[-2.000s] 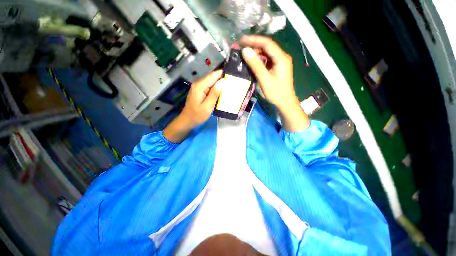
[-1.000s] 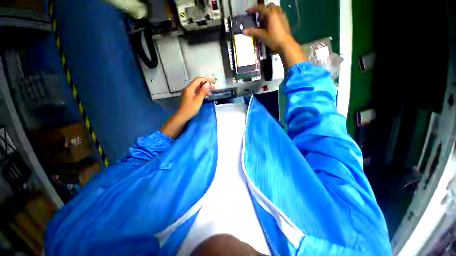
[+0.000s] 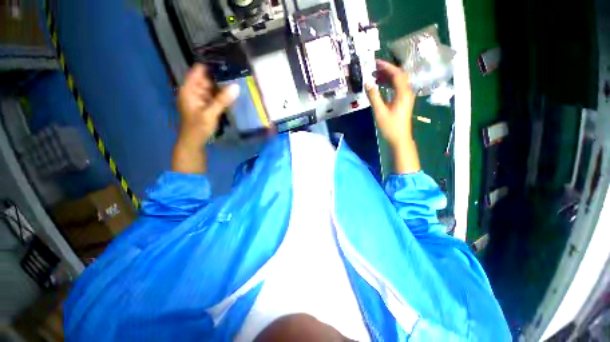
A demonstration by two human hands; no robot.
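Note:
A phone without back cover point(image 3: 323, 61) lies in the dark fixture on the white machine point(image 3: 275, 83), its white battery facing up. My left hand point(image 3: 200, 103), left of the machine, holds a second phone assembly point(image 3: 246, 105) with a yellow edge, tilted and blurred. My right hand point(image 3: 393, 100) is at the machine's right side, thumb and forefinger apart beside its white edge. I see nothing held in it. Its fingertips are small and partly unclear.
A crumpled clear bag point(image 3: 423, 59) and a small yellow stick point(image 3: 422, 119) lie on the green bench right of my right hand. Beyond the white rail point(image 3: 461, 127), several phones sit on the green conveyor. A red button point(image 3: 354, 105) is on the machine front. Cardboard boxes stand lower left.
My right hand has left the phone in the fixture and moved down and right to the machine's side. My left hand has moved left and now holds another phone.

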